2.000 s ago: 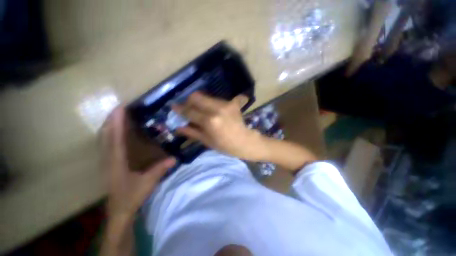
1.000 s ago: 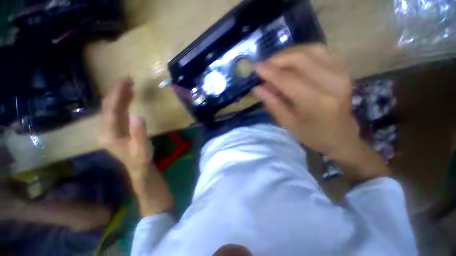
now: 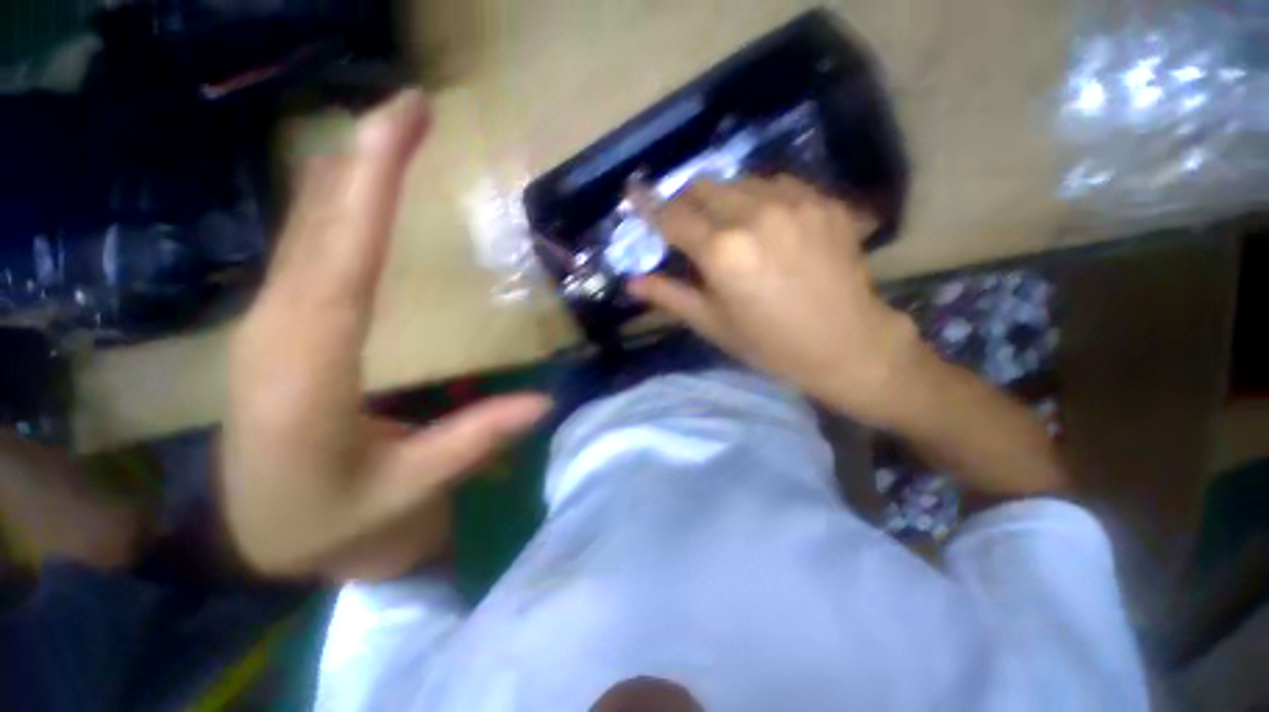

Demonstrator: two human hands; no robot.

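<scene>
A glossy black plastic housing [image 3: 710, 111] lies open side up and slanted on the tan bench in front of me. A bright round disc [image 3: 636, 246] sits inside its left part, with thin wires [image 3: 564, 260] near its left end. My right hand [image 3: 772, 264] reaches over the housing's near side, its fingertips beside the disc; blur and the hand itself hide whether it grips anything. My left hand [image 3: 327, 390] is raised left of the housing, thumb and fingers apart, holding nothing and not touching the housing.
Dark housings [image 3: 125, 209] cluster at the left. Clear crinkled plastic [image 3: 1162, 104] lies at the right, and a shiny tape patch [image 3: 501, 237] is beside the housing. A cardboard box [image 3: 1134, 362] with many small discs [image 3: 988, 327] is below the bench edge. Another person's arm [image 3: 63, 494] shows lower left.
My left hand has come up and looks larger and nearer the camera. My right hand has moved left over the housing, towards the disc, and now covers the round opening.
</scene>
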